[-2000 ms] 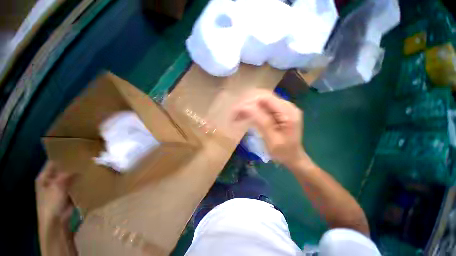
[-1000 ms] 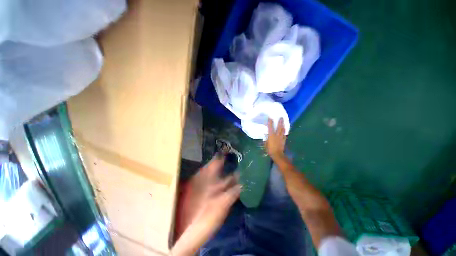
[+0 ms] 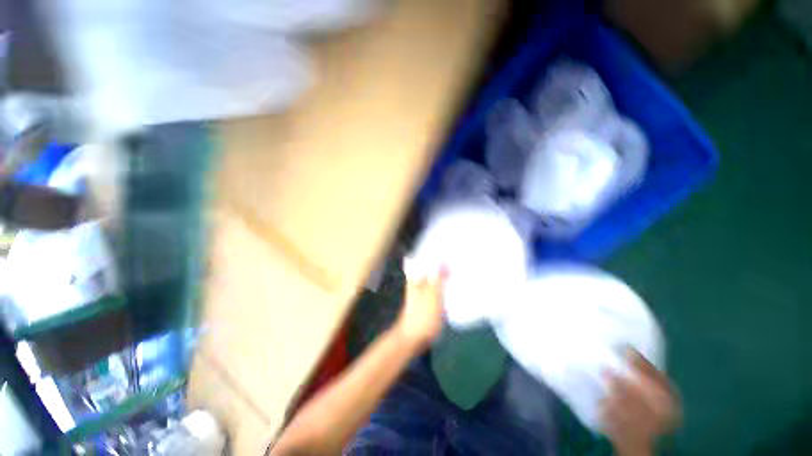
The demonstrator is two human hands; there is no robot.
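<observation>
My left hand [image 3: 426, 303] is shut on a white wrapped piece [image 3: 474, 258], at the near left corner of the blue bin [image 3: 654, 214]. My right hand [image 3: 639, 401] holds a second, larger-looking white wrapped piece [image 3: 579, 329] at the near side of the bin, to the right. The two pieces touch or overlap in view. Several whitish wrapped pieces [image 3: 570, 169] lie inside the bin. The picture is blurred, so finger detail and what is inside the wraps cannot be told.
The cardboard bench cover [image 3: 294, 196] runs along the bin's left side. White foam [image 3: 196, 71] lies on its far end. Something red [image 3: 331, 363] shows under its edge. Dark green trough [image 3: 165, 232] is left of the cardboard. Green floor [image 3: 739, 303] is at right.
Both hands now hold white pieces; the left was empty one second ago, the right was touching one in the bin. Two seconds ago my left hand was at an open carton, now out of view.
</observation>
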